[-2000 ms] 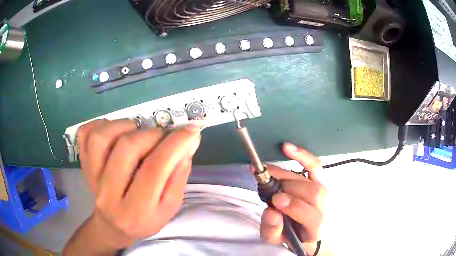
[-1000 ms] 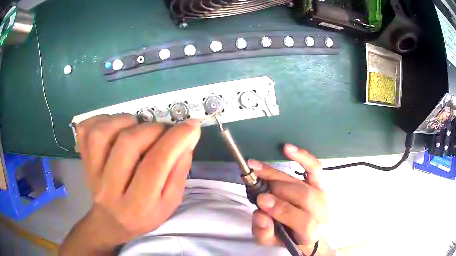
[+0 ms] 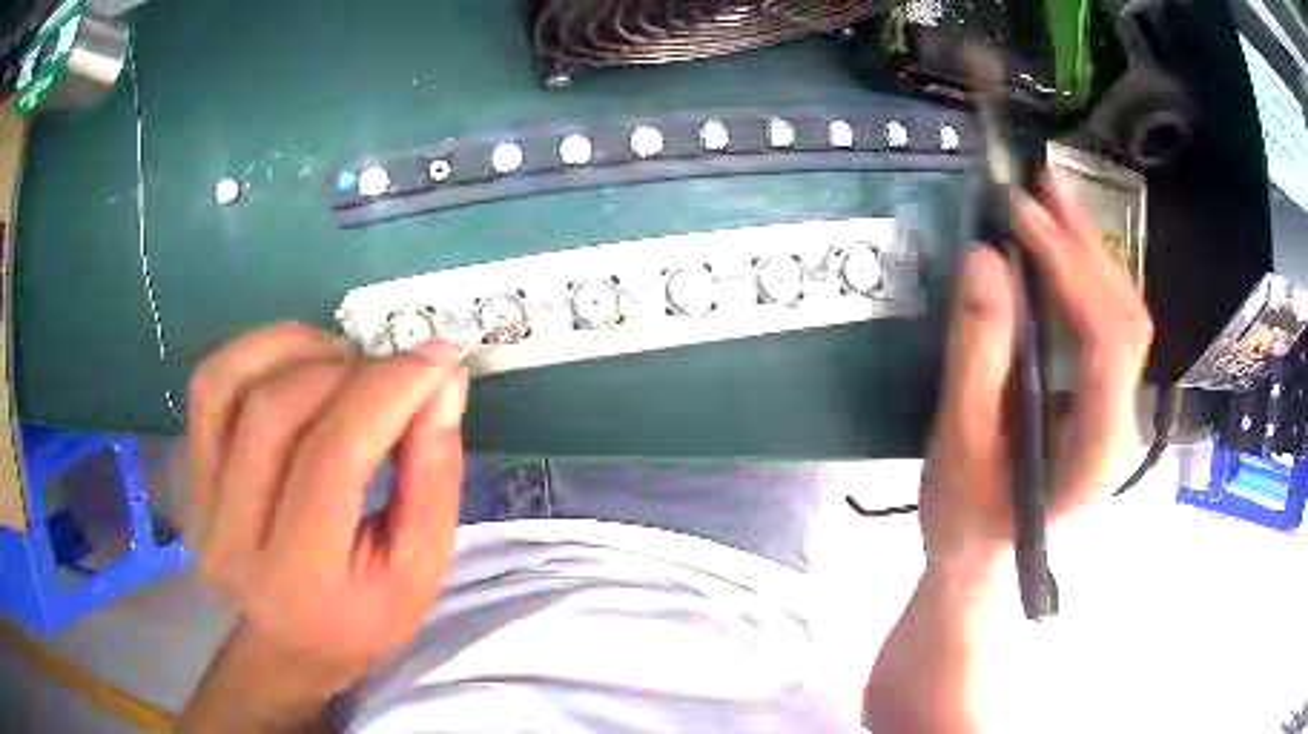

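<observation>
The white light bar strip [image 3: 641, 318] lies aslant on the green mat, with a row of several round silver components. My left hand [image 3: 323, 488] is at its left end, thumb and forefinger pinched on thin solder wire [image 3: 462, 354], of which only a short bit shows by the fingertips. My right hand [image 3: 1054, 344] grips the soldering iron [image 3: 1030, 416] at the right, beyond the strip's right end. The iron points up towards the black holder and green cup; its tip is blurred and clear of the strip.
The black strip holder [image 3: 610, 151] with white discs lies beyond. A small white disc [image 3: 228, 189] and a loose solder length [image 3: 148, 273] are left, near the spool [image 3: 89, 60]. The fan [image 3: 689, 32] and green cup [image 3: 1069, 58] are at the back. The sponge tray [image 3: 1123, 179] is partly hidden by my right hand.
My right hand has swung the iron off the strip, up and to the right. My left hand has shifted slightly left. The white strip now shows further right, with more of its round components uncovered.
</observation>
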